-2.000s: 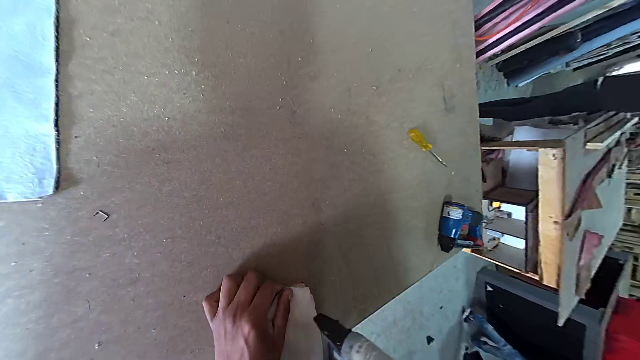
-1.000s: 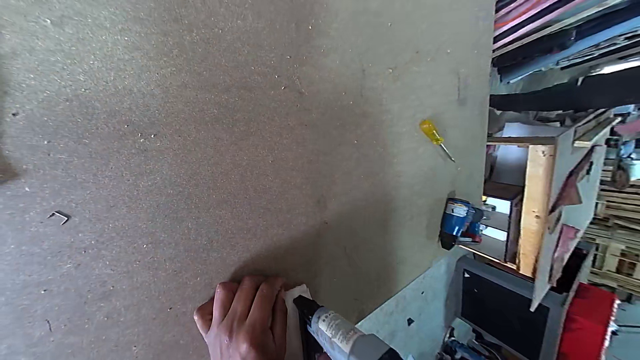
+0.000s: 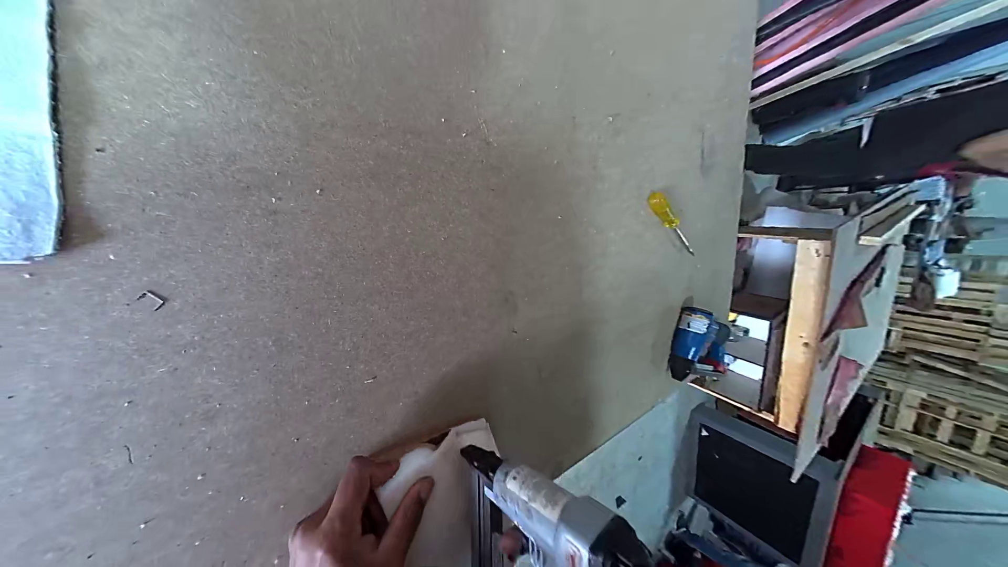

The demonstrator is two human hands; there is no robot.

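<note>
At the bottom of the head view, my left hand [image 3: 366, 516] pinches the edge of a white padded fabric [image 3: 445, 504] laid over a piece whose corner points up the table. A pneumatic staple gun [image 3: 543, 504], grey with a black nose, has its tip at that fabric near the corner. Only a fingertip of my right hand [image 3: 512, 543] shows beside the tool's body; its grip is mostly hidden below the frame. A yellow-handled screwdriver [image 3: 664, 210] lies farther right on the brown board table [image 3: 354, 236].
A blue power tool [image 3: 694, 339] rests at the table's right edge. Loose staples [image 3: 152, 299] and a pale blue-grey fabric piece [image 3: 27, 134] lie at left. Beyond the edge stand a wooden frame [image 3: 803, 331], a dark-panelled grey box [image 3: 756, 480] and pallets [image 3: 945, 339].
My left hand's fingers have gone from lying flat together to pinching the fabric, with its white padding now showing. The view has shifted, bringing the pale fabric back in at left.
</note>
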